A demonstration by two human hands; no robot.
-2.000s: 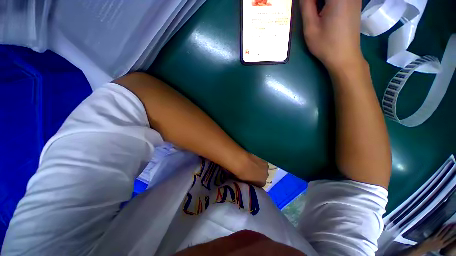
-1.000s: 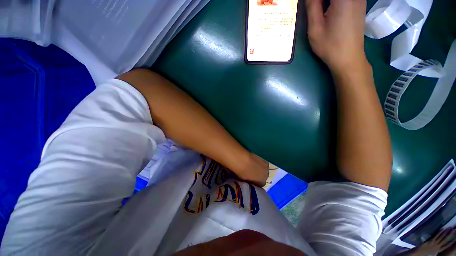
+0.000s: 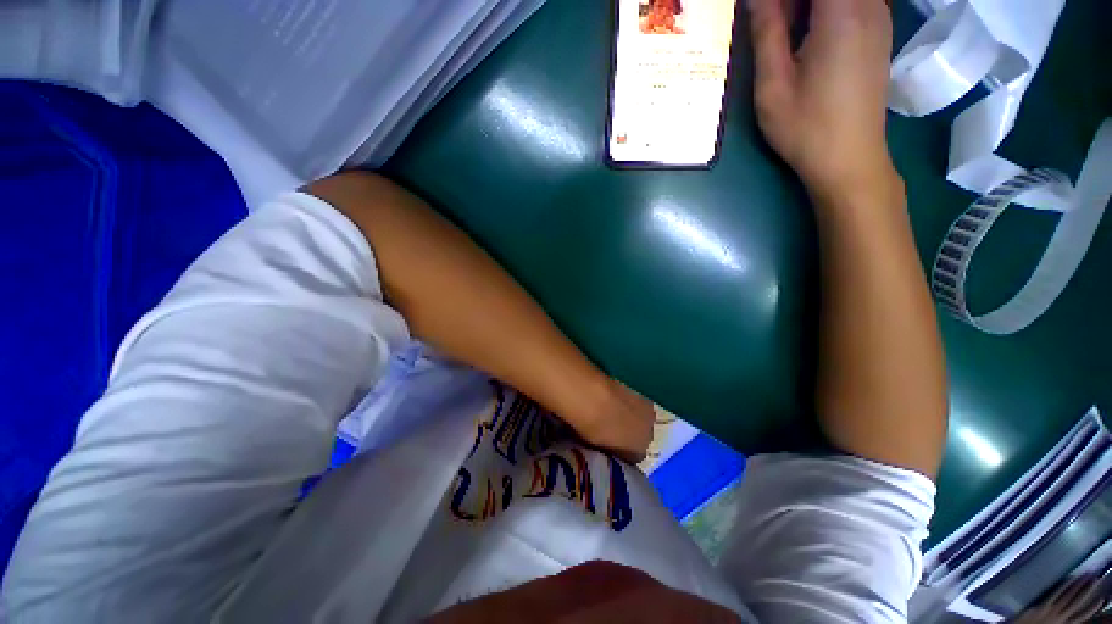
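Note:
A smartphone (image 3: 668, 85) with a lit white screen and a red picture lies on the green bench top (image 3: 610, 262), cut off by the upper edge. My right hand (image 3: 823, 85) rests on the bench just right of the phone, not touching it; its fingers are cut off by the upper edge, so I cannot tell if it holds anything. My left hand (image 3: 624, 424) is below the bench's near edge, against my shirt. Its fingers are hidden, so its grip cannot be seen.
A white label strip (image 3: 963, 262) curls on the bench at right. Stacked printed films (image 3: 1030, 518) lie at lower right, with part of another hand (image 3: 1063, 600) beside them. Frosted sheets (image 3: 293, 73) are stacked at upper left, above a blue crate (image 3: 85, 268).
The view has shifted slightly, so the phone, label strip and film stack sit a little lower in the picture. Both arms hold nearly the same pose.

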